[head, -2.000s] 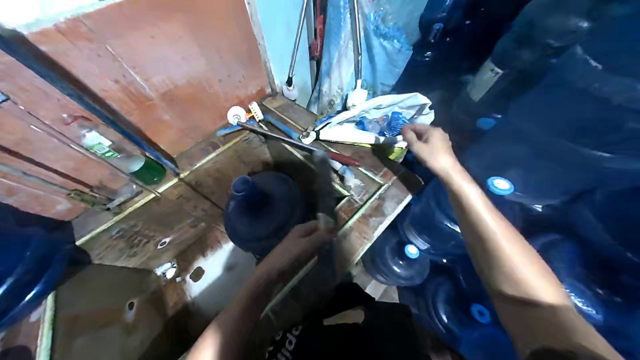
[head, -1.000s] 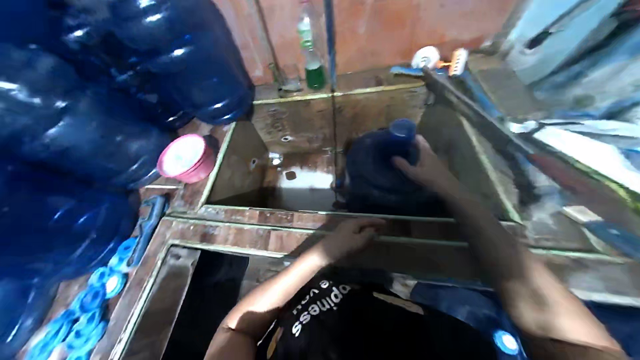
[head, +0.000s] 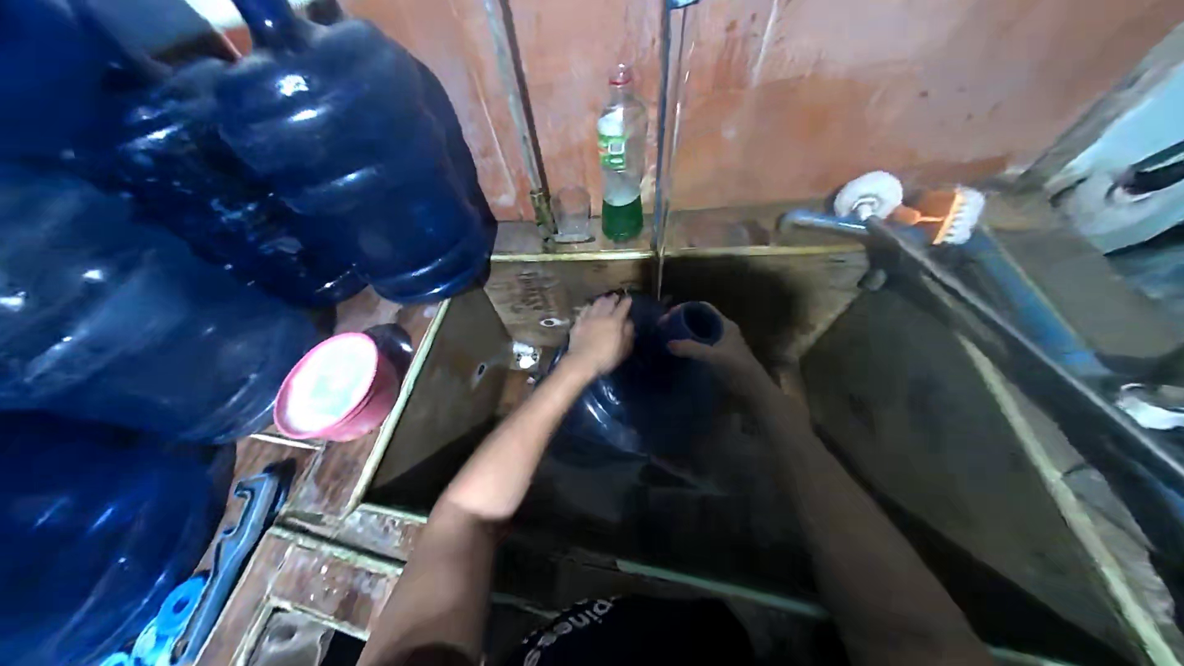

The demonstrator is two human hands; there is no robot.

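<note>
A dark blue water jug [head: 638, 398] lies tilted inside a tiled basin [head: 925, 425], its open neck toward the upper right. My right hand [head: 717, 344] is closed around the neck, thumb at the near side of the mouth. Spread on the jug's upper left body, my left hand [head: 603, 331] rests with its fingers pointing away from me. A thin upright pipe [head: 662, 139] comes down behind the jug. The jug's lower part is in shadow.
Large blue jugs [head: 351, 157] are stacked at left, beside a pink tub [head: 331, 387] and blue plastic handle [head: 242, 527]. A plastic bottle with green liquid [head: 622, 176] stands on the ledge. An orange brush [head: 943, 215] and a long dark bar [head: 1036, 342] lie right.
My left hand has moved from the basin's near edge onto the jug. My right hand, near a white bag two seconds ago, now holds the jug's neck. The view has swung left.
</note>
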